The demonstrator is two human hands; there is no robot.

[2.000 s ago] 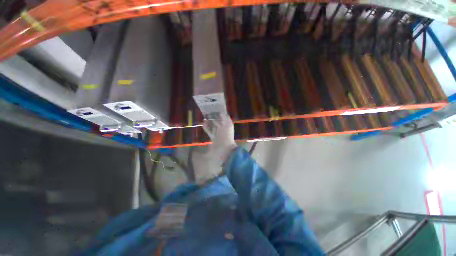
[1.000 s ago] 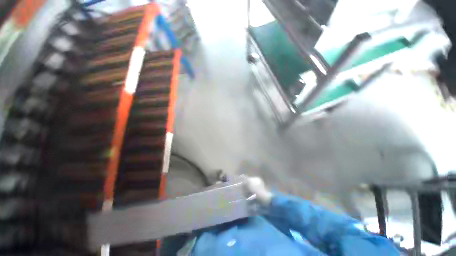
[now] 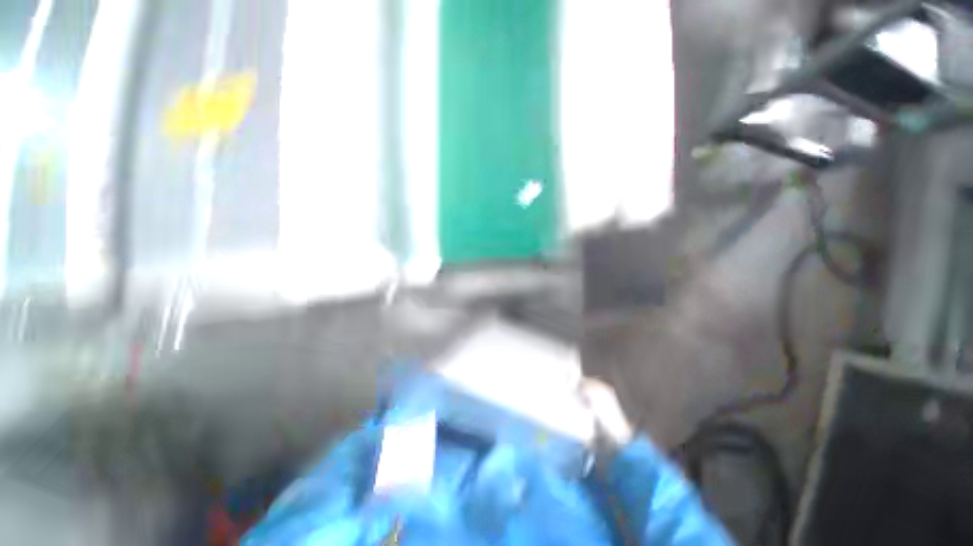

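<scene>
The frame is strongly blurred. A pale grey, box-shaped metal module [image 3: 512,368] is held tilted close in front of my chest. My right hand [image 3: 605,411], in a pale glove, is at the module's right end and holds it there. My left hand cannot be made out. A green shelf mat [image 3: 496,128] lies ahead of the module, with white bands on both sides of it.
Long grey shapes with a yellow strip [image 3: 211,107] are at the upper left. A metal frame [image 3: 811,64] is at the upper right. Dark cables [image 3: 790,320] run over the floor on the right. A dark panel [image 3: 886,459] is at the lower right.
The module has come off the orange-beamed rack with my right hand on its end. The view has swung away from the rack to the green mat.
</scene>
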